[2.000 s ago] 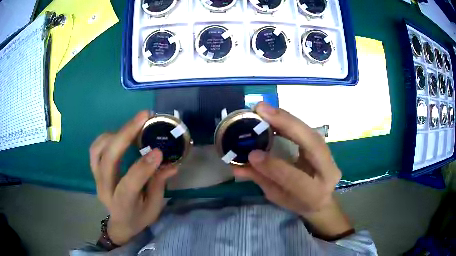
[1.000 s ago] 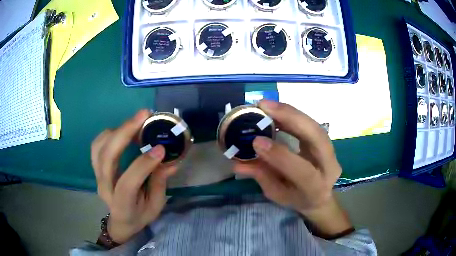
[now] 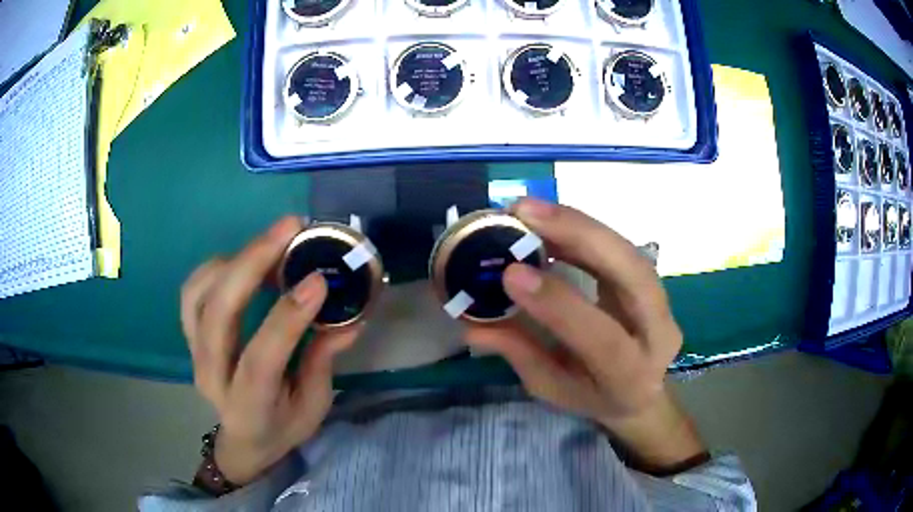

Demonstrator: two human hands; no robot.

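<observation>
My left hand (image 3: 262,345) holds a round smartwatch head (image 3: 338,292) with a black face and gold rim by its edge, my thumb on the lit face. My right hand (image 3: 591,320) holds a second smartwatch head (image 3: 471,270) the same way, my thumb on its face. Both faces show a small line of text and white tabs near the edge. Both are held above the bench between my hands and the tray, not touching each other. The fingers behind the watches are partly hidden.
A blue-rimmed watch tray (image 3: 481,157) with watches in white pockets lies ahead. Black pads (image 3: 400,195), a blue piece (image 3: 541,190) and a white paper sheet (image 3: 671,225) lie below it. A gridded record sheet (image 3: 45,170) and yellow folder (image 3: 165,50) are left, another tray (image 3: 823,200) right.
My left thumb has moved up the face of its watch, leaving the lower white tab. My right thumb has moved up its watch face slightly. Both watches are still held in about the same place.
</observation>
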